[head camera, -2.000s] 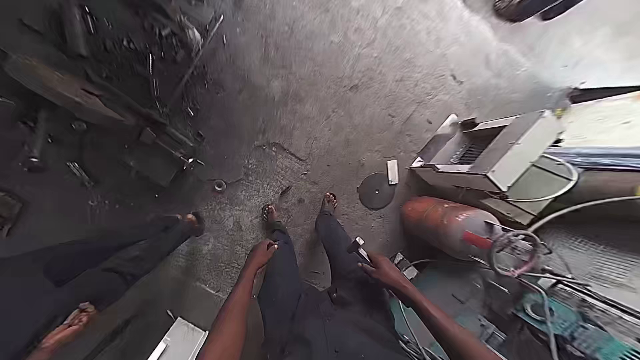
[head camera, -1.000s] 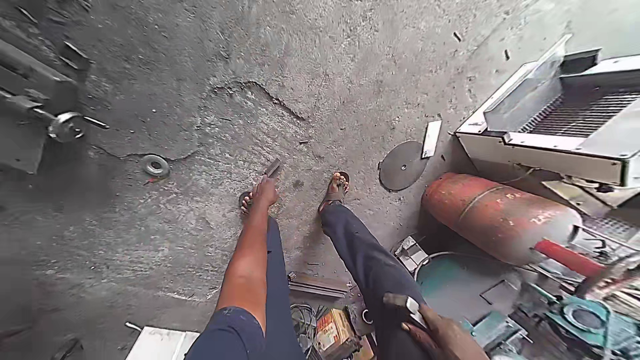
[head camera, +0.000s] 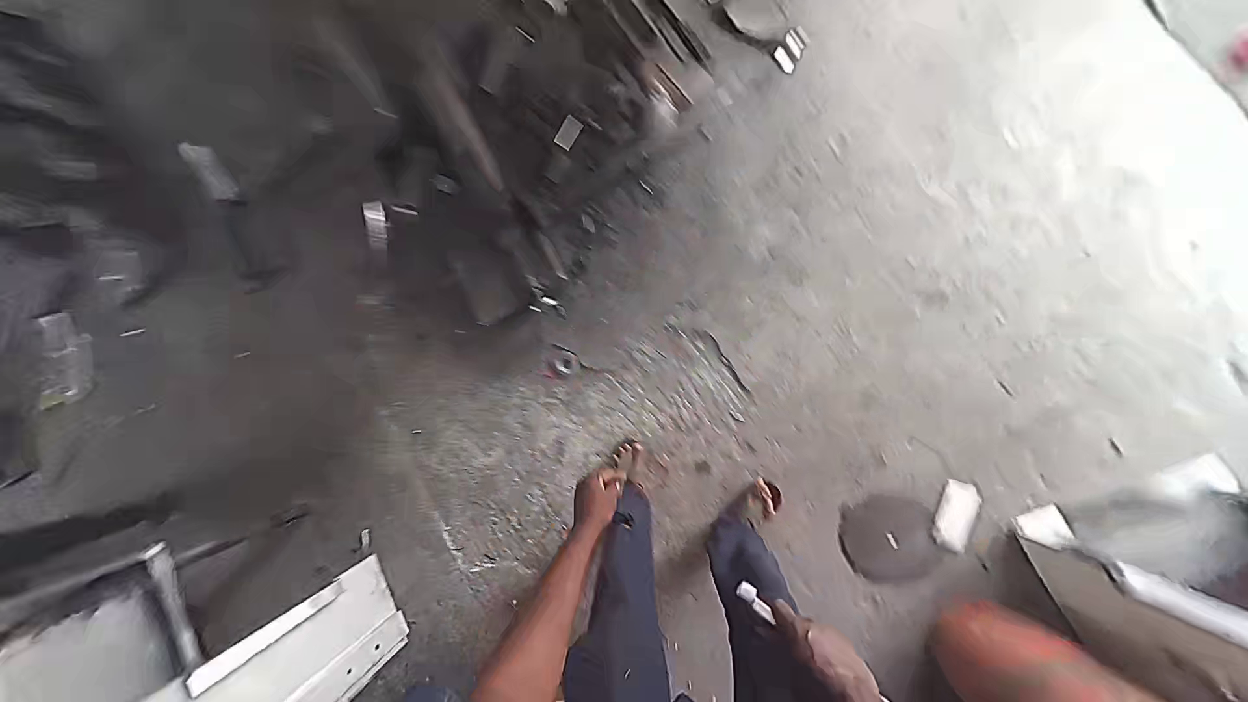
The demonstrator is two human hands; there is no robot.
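My left hand (head camera: 597, 497) hangs in front of my left leg, close above the foot, with its fingers curled; a small dark thing shows beside it, too blurred to name. Over my right thigh, my right hand (head camera: 819, 648) is closed around a small tool with a pale metal end (head camera: 756, 602), whose kind I cannot tell. Both feet stand on the worn concrete floor (head camera: 673, 585).
A dark disc (head camera: 887, 538) and a pale block (head camera: 956, 516) lie right of my feet, near a red gas cylinder (head camera: 1024, 653) and a metal-sided unit (head camera: 1121, 604). A small ring (head camera: 563, 364) lies ahead. Dark machinery and scrap fill the upper left; a white metal panel (head camera: 302, 634) is lower left.
The view has swung left. The dark flat piece seen at my left hand one second ago no longer shows clearly. My right hand still holds its tool.
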